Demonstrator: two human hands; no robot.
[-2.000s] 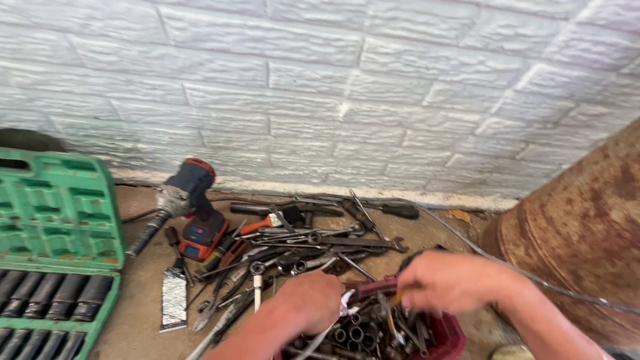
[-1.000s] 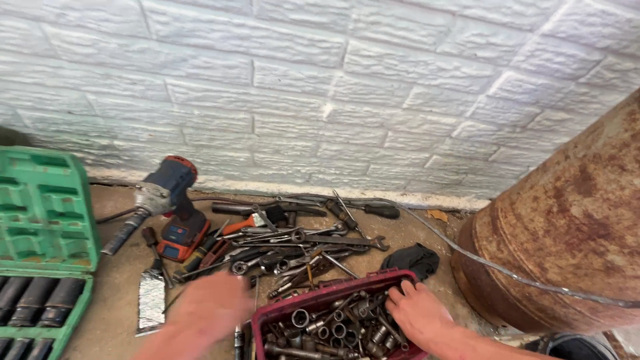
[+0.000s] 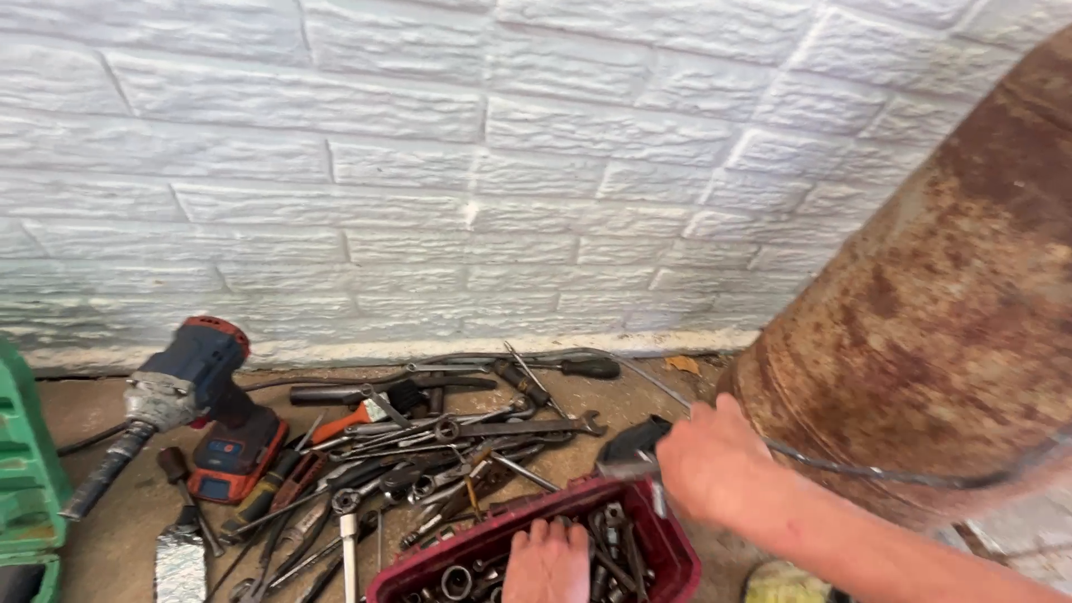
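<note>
A dark red plastic bin [image 3: 682,553] holds many metal sockets [image 3: 457,581] and other small tools. My left hand [image 3: 548,563] reaches down into the bin, fingers bent over the sockets; whether it grips one is hidden. My right hand [image 3: 712,456] is above the bin's right end, closed on a blurred metal tool [image 3: 628,467] that points left. A black cloth-like item [image 3: 641,437] lies just behind that tool. Left of the bin is a pile of hand tools, with an open-end wrench [image 3: 536,426] on top and a long-handled ratchet [image 3: 348,536] nearer me.
A cordless impact wrench [image 3: 197,385] stands on the floor at left, beside a green plastic case [image 3: 25,469]. A rusty metal cylinder [image 3: 930,310] leans at right, with a cable [image 3: 879,473] across it. A white brick-patterned wall [image 3: 419,184] runs behind. A screwdriver [image 3: 590,368] lies near it.
My left hand has moved from left of the bin into it. My right hand has risen from the bin's right side and now holds a metal tool.
</note>
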